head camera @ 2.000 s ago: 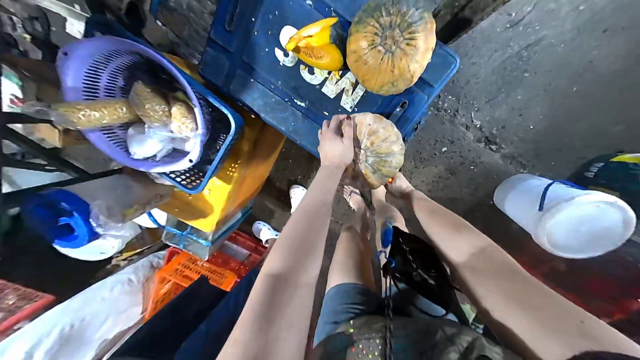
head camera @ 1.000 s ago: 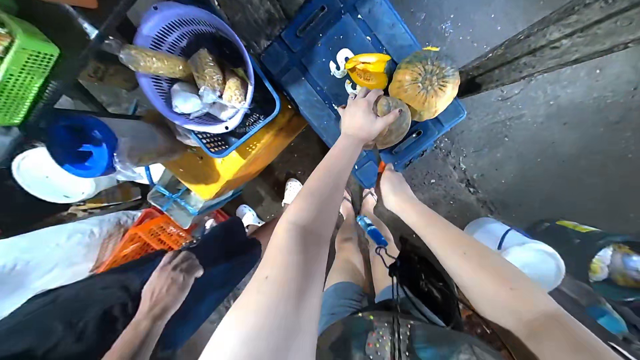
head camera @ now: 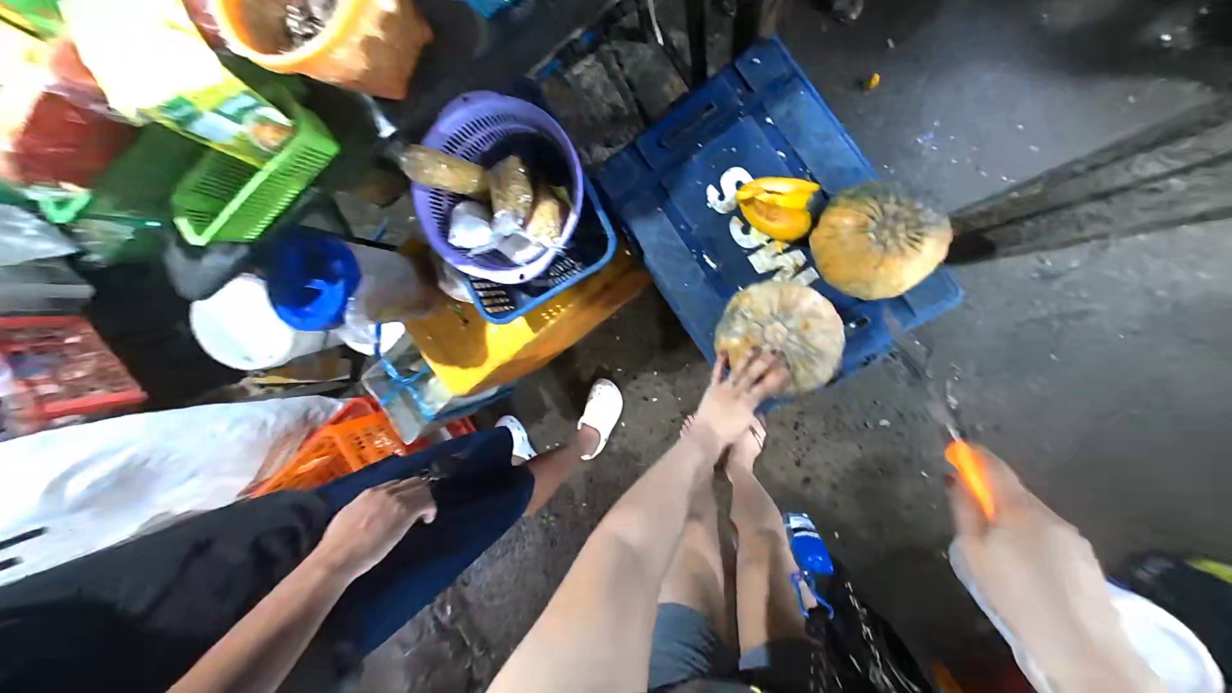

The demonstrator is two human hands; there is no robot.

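Observation:
My left hand (head camera: 739, 399) rests with spread fingers on the near side of a pale pumpkin (head camera: 784, 332), which sits at the near edge of an upturned blue plastic crate (head camera: 674, 231). Out to the right, my right hand (head camera: 1011, 520) grips the orange handle of a knife (head camera: 970, 476); its blade is blurred and points up and left towards the crate. A larger orange-green pumpkin (head camera: 881, 241) stands on the crate's right part. Against it lies a cut pumpkin piece (head camera: 778, 207) with its yellow-orange flesh showing.
A person in dark clothes (head camera: 375, 525) stands close on my left. Beyond are a purple basket (head camera: 496, 111) of bagged goods, a yellow crate (head camera: 529, 332), a blue bucket (head camera: 313, 279) and a green basket (head camera: 250, 192). A wooden beam (head camera: 1097, 183) lies right of the crate; a white bucket (head camera: 1165, 635) stands lower right.
My right hand has moved away from the pumpkin to the right, and the knife blade now shows. My left hand has shifted to the pumpkin's near side. The view has swung left.

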